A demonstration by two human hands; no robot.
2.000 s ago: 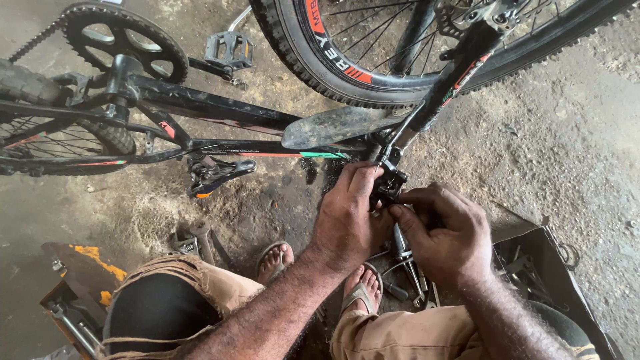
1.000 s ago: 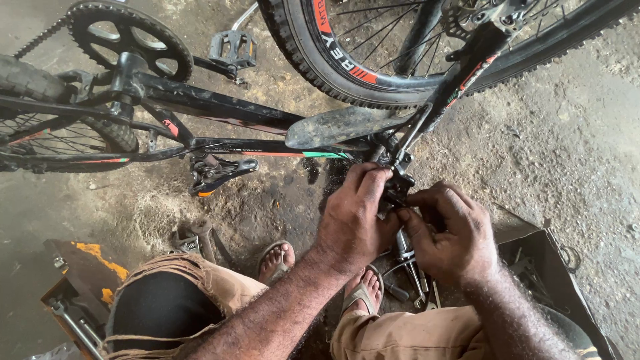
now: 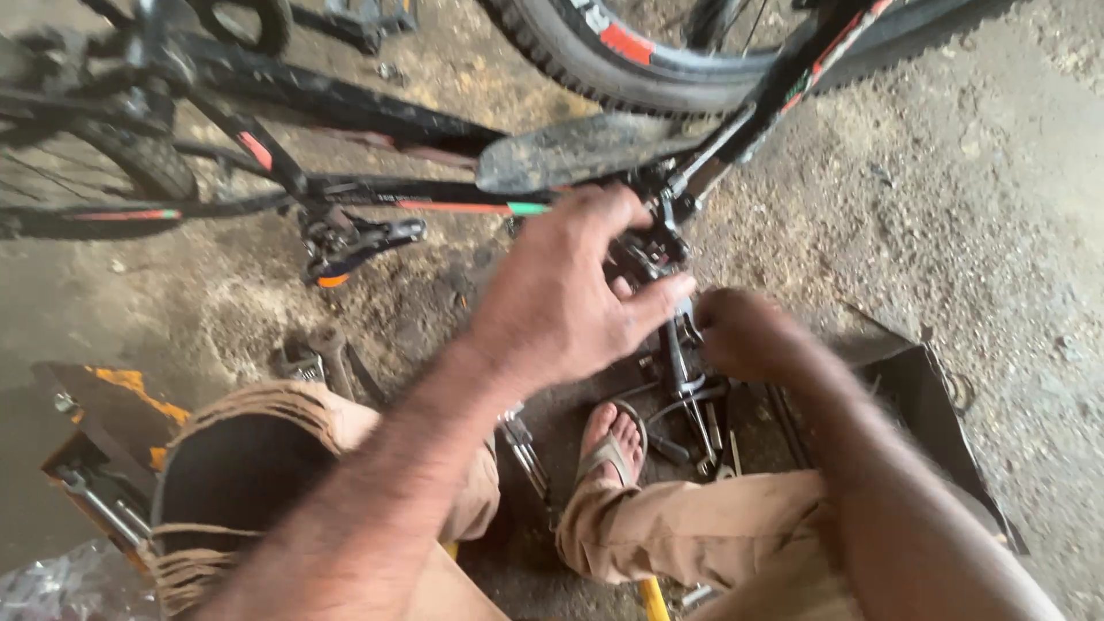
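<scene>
A black bicycle frame [image 3: 423,191] with orange and green marks lies across the floor. My left hand [image 3: 578,276] curls around the dark metal clamp part [image 3: 662,246] at the steering end of the frame, fingers and thumb on either side; whether it grips firmly is unclear. My right hand [image 3: 746,332] is blurred and low beside that part, fingers curled near a silver metal piece below it; what it holds, if anything, is hidden. A grey plastic mudguard [image 3: 561,155] sits just above my left hand, beneath the knobbly front tyre [image 3: 621,90].
Several spanners and rods [image 3: 703,423] lie on the ground by my sandalled foot [image 3: 614,444]. A dark open box [image 3: 936,414] stands at right. An adjustable spanner [image 3: 302,364] lies left of centre, and a tool box [image 3: 95,509] with metal tools is at lower left.
My hands were close together at the clamp part. My right hand has moved off it, and my left hand's fingers have spread wider. The view has shifted nearer.
</scene>
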